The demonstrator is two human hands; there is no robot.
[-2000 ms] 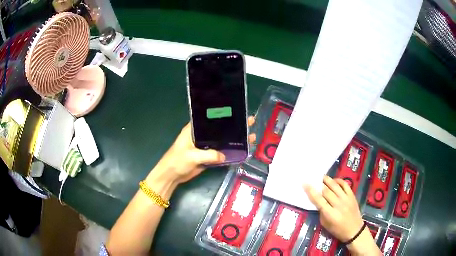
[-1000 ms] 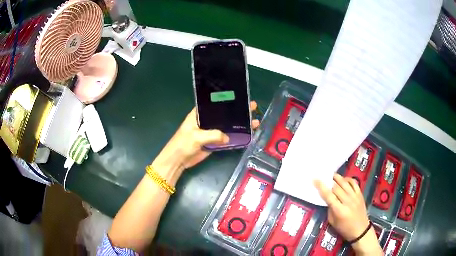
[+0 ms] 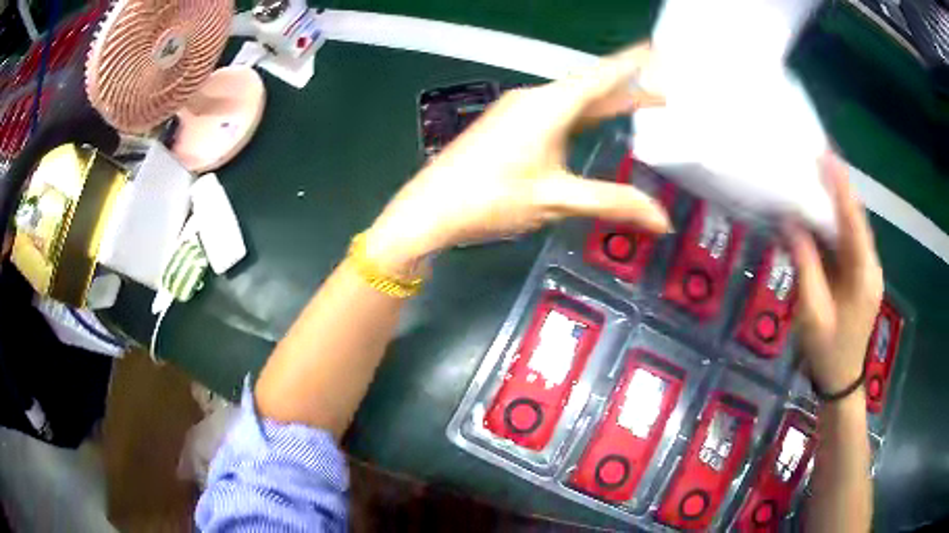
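Observation:
My left hand (image 3: 499,167) is above the bench with thumb and fingers apart, its fingertips near the left edge of the white label sheet (image 3: 728,125). My right hand (image 3: 841,281) is at the sheet's lower right edge, fingers on it. The sheet is blurred and bent, above the clear blister tray (image 3: 614,318). The tray holds several red device housings (image 3: 546,370), each with a black ring and a pale area. The smartphone (image 3: 450,115) lies on the bench, partly hidden behind my left hand.
A pink desk fan (image 3: 167,47) stands at upper left beside a small white bottle (image 3: 286,29). A gold box (image 3: 65,219), a white box (image 3: 146,219) and a white item (image 3: 217,224) lie at left. A white strip (image 3: 447,39) edges the green belt behind.
My left hand has let go of the phone, now lying on the bench, and has moved right to the sheet. My right hand has moved up and right; the sheet has lifted and bent.

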